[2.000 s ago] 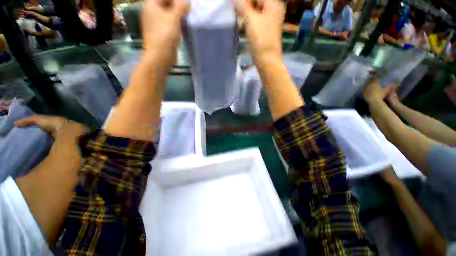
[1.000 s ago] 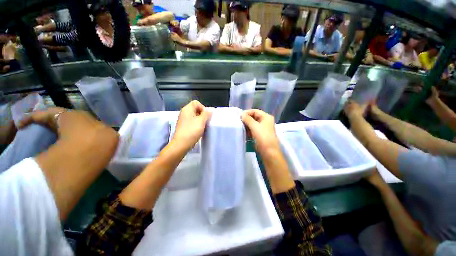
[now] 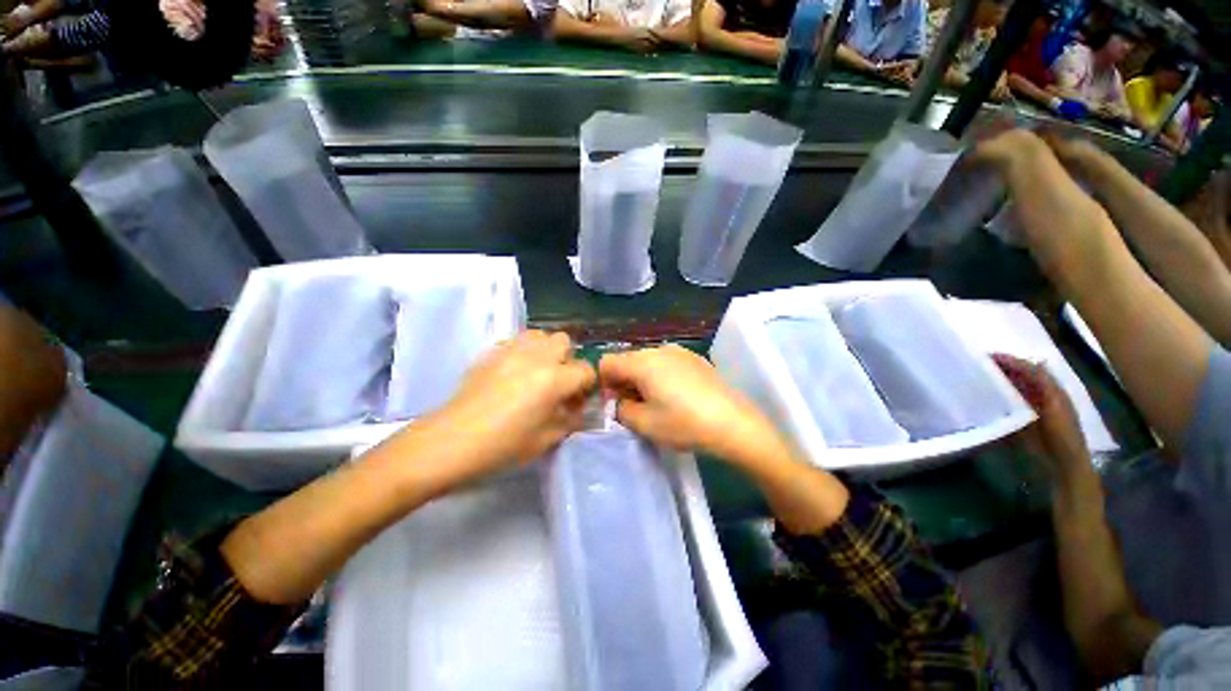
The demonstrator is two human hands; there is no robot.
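A white foam box [image 3: 439, 574] stands nearest me, cut off by the lower edge. A bagged product stack [image 3: 628, 567] lies lengthwise in its right side; the left side shows the bare box floor. My left hand [image 3: 537, 392] and my right hand [image 3: 675, 394] meet at the stack's far end, fingers closed on the bag mouth [image 3: 608, 409]. Both hands are bare, with plaid sleeves. The fingertips partly hide the bag mouth.
Foam boxes holding two bagged stacks each stand at left [image 3: 216, 439] and right [image 3: 864, 456]. Several frosted bags [image 3: 618, 203] stand upright on the line beyond. Another person's arms [image 3: 1080, 243] reach in from the right. A large bag [image 3: 74, 500] is at far left. People sit opposite.
The bagged stack, held up high and then over the box, now lies in its right side. My hands have come down and together at its far end.
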